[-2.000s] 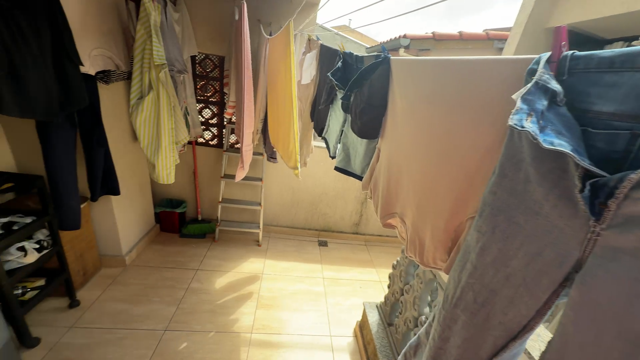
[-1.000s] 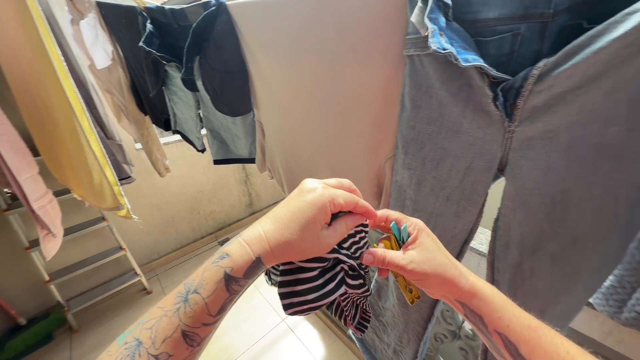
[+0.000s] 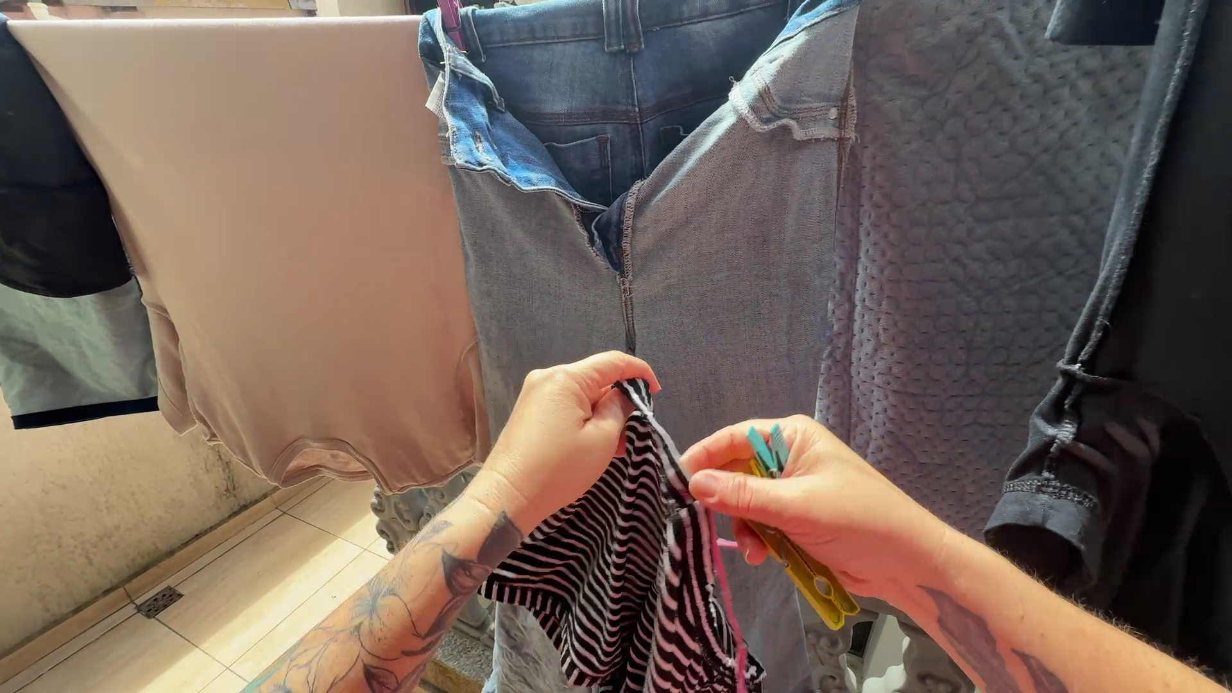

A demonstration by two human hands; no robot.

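Observation:
My left hand (image 3: pixel 577 423) pinches the upper edge of a black-and-white striped garment (image 3: pixel 616 558) near the middle of the view. With thumb and forefinger, my right hand (image 3: pixel 789 500) grips the same edge farther right, and its palm also holds a yellow clothespin (image 3: pixel 813 587) and a teal clothespin (image 3: pixel 770 449). The striped cloth hangs below both hands, with a pink strip along its right side. Behind them hang inside-out jeans (image 3: pixel 539 279), open at the waist, with a dark pink clothespin (image 3: pixel 451 21) at their upper left corner.
A beige garment (image 3: pixel 289 221) hangs left of the jeans, beside dark and pale green shorts (image 3: pixel 77 356). To the right are a grey textured cloth (image 3: pixel 953 241) and a black garment (image 3: pixel 1174 385). Below left lie a tiled floor (image 3: pixel 250 577) and a drain (image 3: pixel 160 602).
The view has turned right toward the jeans. Both hands, out of view two seconds ago, still hold the striped garment; it now hangs more spread out than one second ago.

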